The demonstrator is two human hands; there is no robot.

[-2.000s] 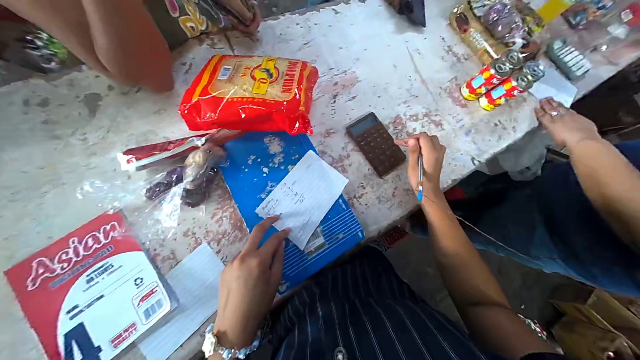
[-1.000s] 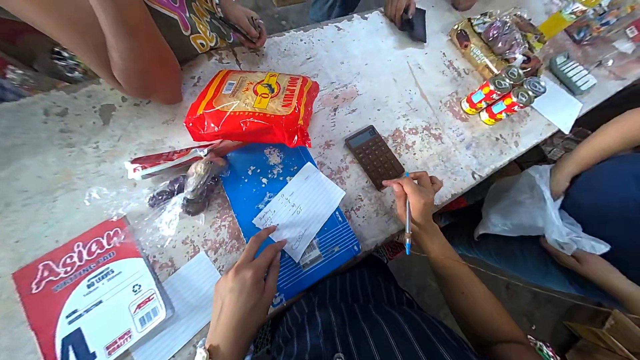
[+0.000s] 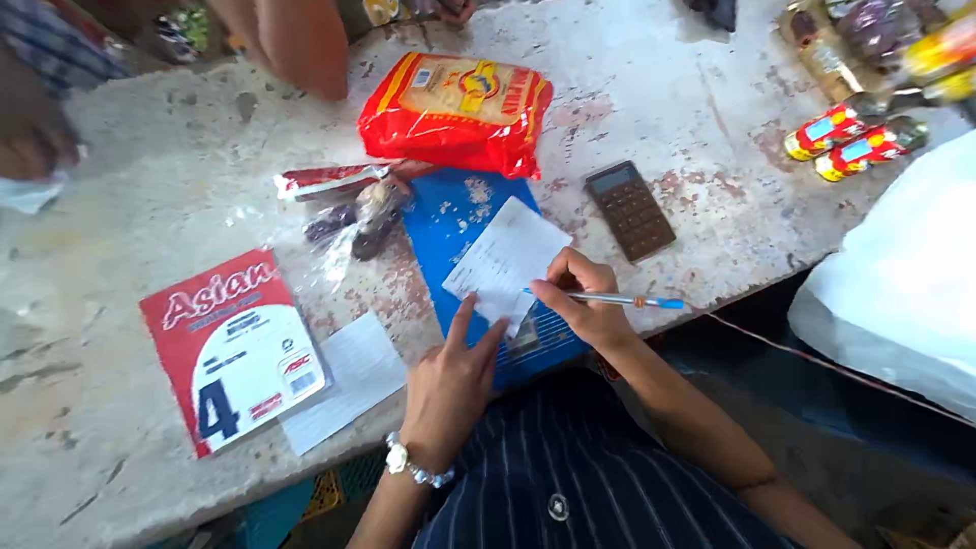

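Note:
My right hand (image 3: 591, 301) grips a blue-capped ballpoint pen (image 3: 629, 300), its tip at the lower part of a small lined paper (image 3: 511, 252) that bears handwriting. Two fingertips of my left hand (image 3: 450, 374) press on the lower edge of that paper, and nothing is held in this hand. Under the paper lies a blue notebook or folder (image 3: 435, 229) with white flecks on it. A brown calculator (image 3: 630, 211) rests on the worn table, above and right of my right hand.
Behind the blue notebook lies a red noodle pack (image 3: 457, 114). Left are bagged onions (image 3: 374, 213), a red-and-white packet (image 3: 335, 181), a red-and-white writing pad (image 3: 232, 351) and a lined sheet (image 3: 358, 381). Bottles (image 3: 869, 145) and a white plastic bag (image 3: 900, 290) are right; other people's arms (image 3: 305, 46) border the table.
My right hand has moved with the pen from beside the calculator onto the handwritten paper. My left hand stays on the paper. A white plastic bag now looms large at the right.

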